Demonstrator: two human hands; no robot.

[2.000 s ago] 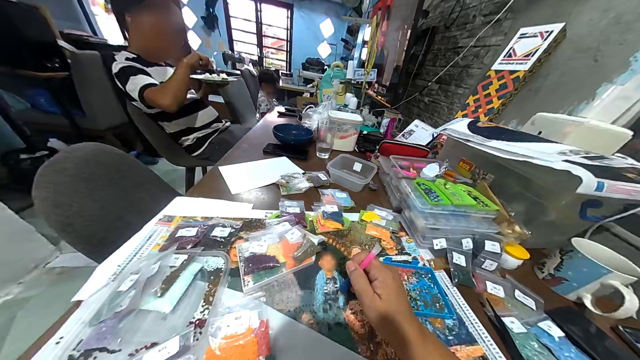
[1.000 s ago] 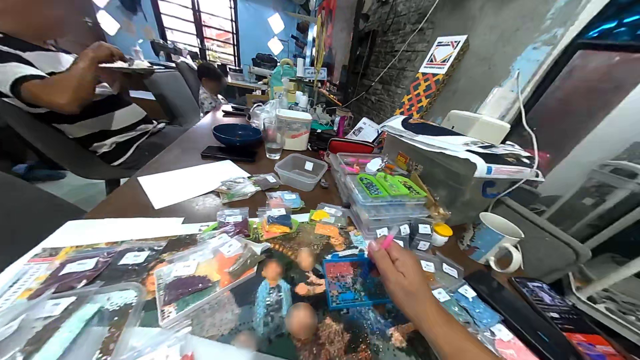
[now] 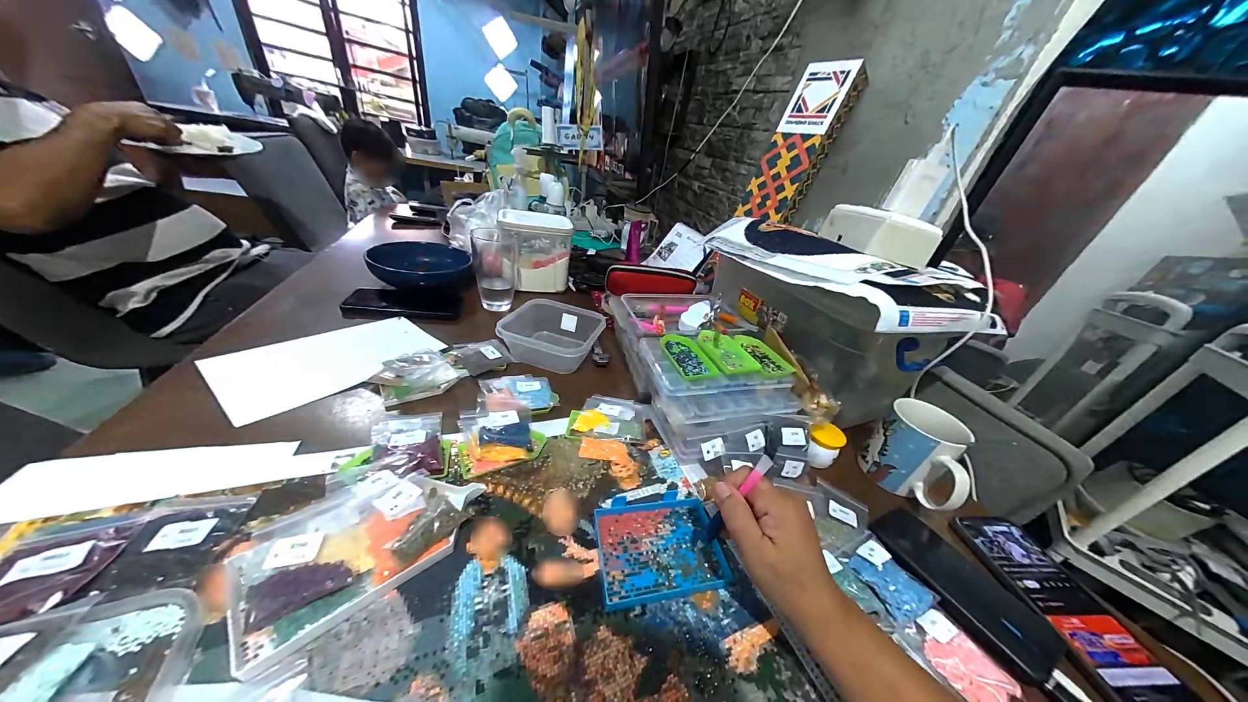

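My right hand [image 3: 770,526] is closed on a pink diamond-painting pen [image 3: 755,476], its light end pointing up. Its fingers are beside the right edge of a blue plastic tray [image 3: 663,597], which holds scattered small beads. The tray rests on a partly covered diamond painting canvas [image 3: 487,595] showing figures. Left of the tray, a clear plastic container [image 3: 341,616] holds bags of purple, orange and green beads. My left hand is not in view.
Bead bags, a clear empty tub [image 3: 551,336], stacked cases with green trays [image 3: 726,353], a mug [image 3: 921,448] and two phones [image 3: 965,595] surround the canvas. A seated person holds a plate [image 3: 200,142] at the left; a child sits farther back.
The view has swung to the right. My right hand, with the pink pen, has moved from left of the blue tray to its right edge.
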